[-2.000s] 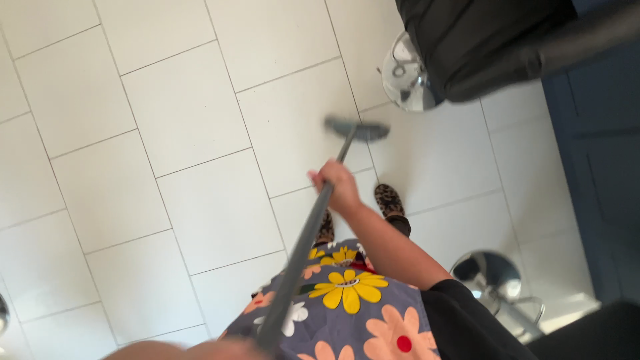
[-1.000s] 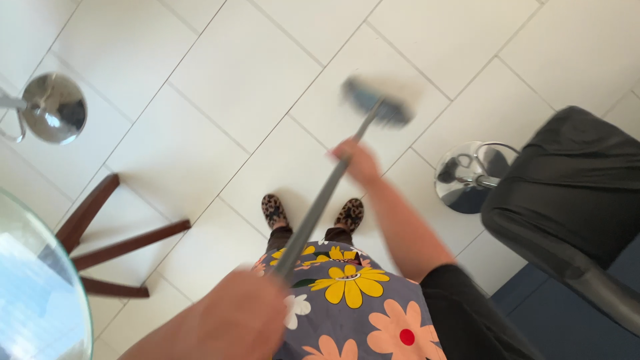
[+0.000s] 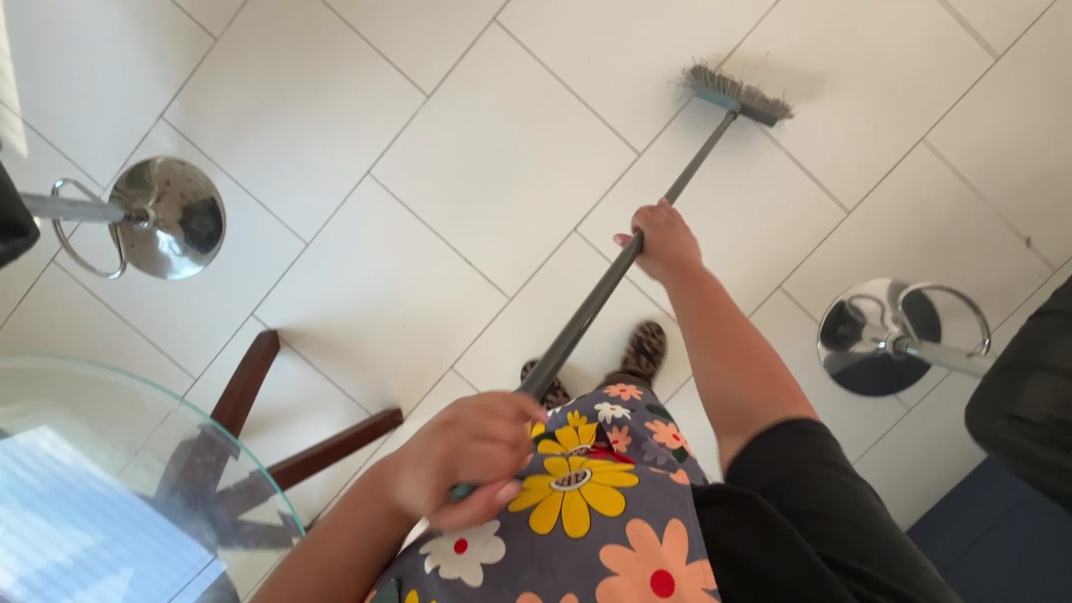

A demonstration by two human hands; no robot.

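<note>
A long grey broom handle [image 3: 586, 314] runs diagonally from near my floral apron [image 3: 620, 511] up to the right. My left hand [image 3: 469, 456] is closed round its upper end, close to the apron. Farther down the pole, my right hand [image 3: 666, 239] grips it with the arm stretched forward. The broom head [image 3: 737, 96], teal and grey with frayed grey bristles, is at the white tiled floor [image 3: 502, 151] at the upper right. Fine strands cling to its bristles.
A round glass table [image 3: 109, 377] with dark wooden legs [image 3: 322, 448] stands at lower left. One chrome stool base [image 3: 167, 218] is at the left; another chrome stool base [image 3: 879, 335], with a black seat [image 3: 1030, 394], is at the right. My patterned shoes [image 3: 645, 347] are on the tiles.
The view has swung markedly, bringing the glass table and left stool in. Both hands stay on the broom; its head now lies farther to the right of my feet than one second ago.
</note>
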